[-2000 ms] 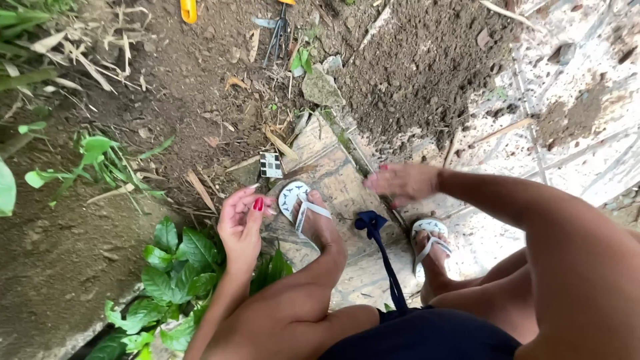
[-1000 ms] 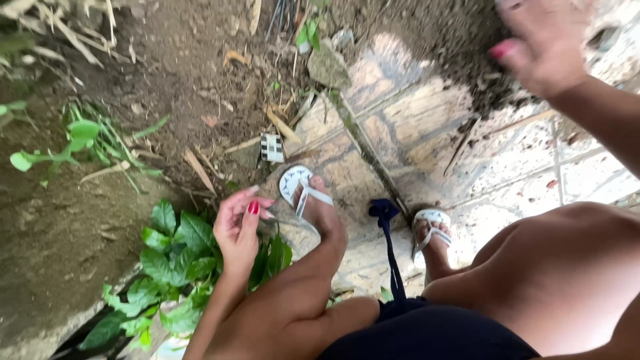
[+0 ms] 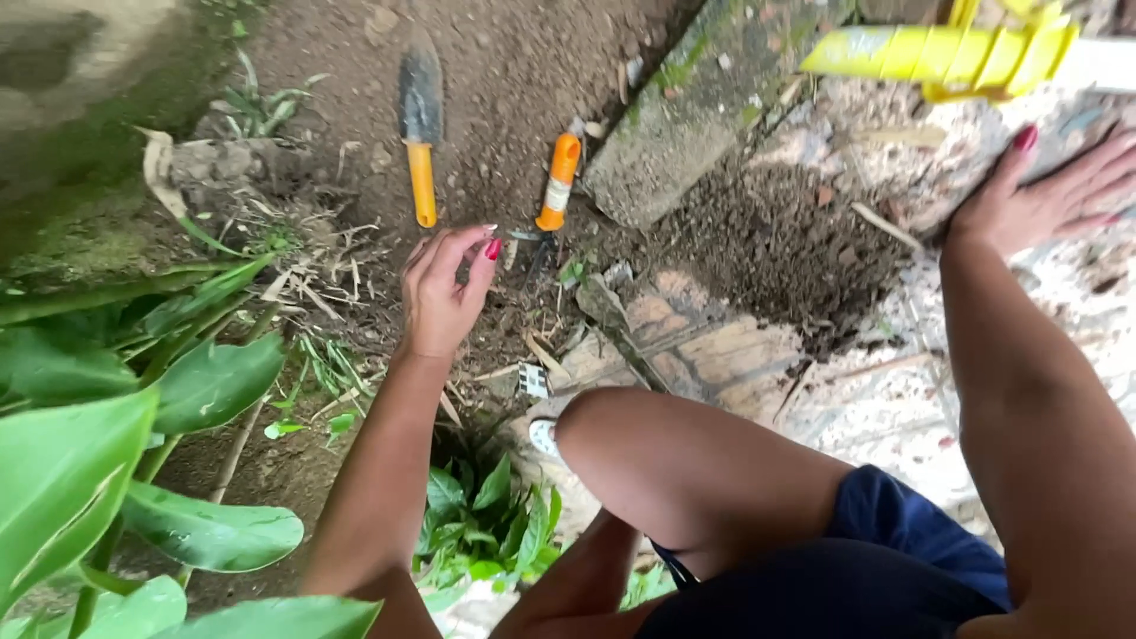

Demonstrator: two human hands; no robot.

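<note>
My left hand (image 3: pixel 448 288) hangs over the soil with curled fingers and nothing in it. Just beyond its fingers a garden trowel (image 3: pixel 421 133) with an orange-yellow handle lies on the soil. To the right of it lies a small hand fork (image 3: pixel 557 182) with an orange handle, its dark tines partly hidden against the dirt. My right hand (image 3: pixel 1043 191) is spread on the pale paving at the right, holding nothing. A heap of loose soil (image 3: pixel 772 244) lies on the paving between the hands.
A mossy concrete block (image 3: pixel 674 124) stands beyond the soil heap. A yellow plastic piece with a white pole (image 3: pixel 958 58) lies at the top right. Broad green leaves (image 3: pixel 71 470) crowd the left. A small black-and-white checkered piece (image 3: pixel 533 380) lies near my foot.
The view has shifted a lot, and my body is now lower, with a knee bent. My left hand has moved from beside my foot to near the tools. My right hand now rests on the paving.
</note>
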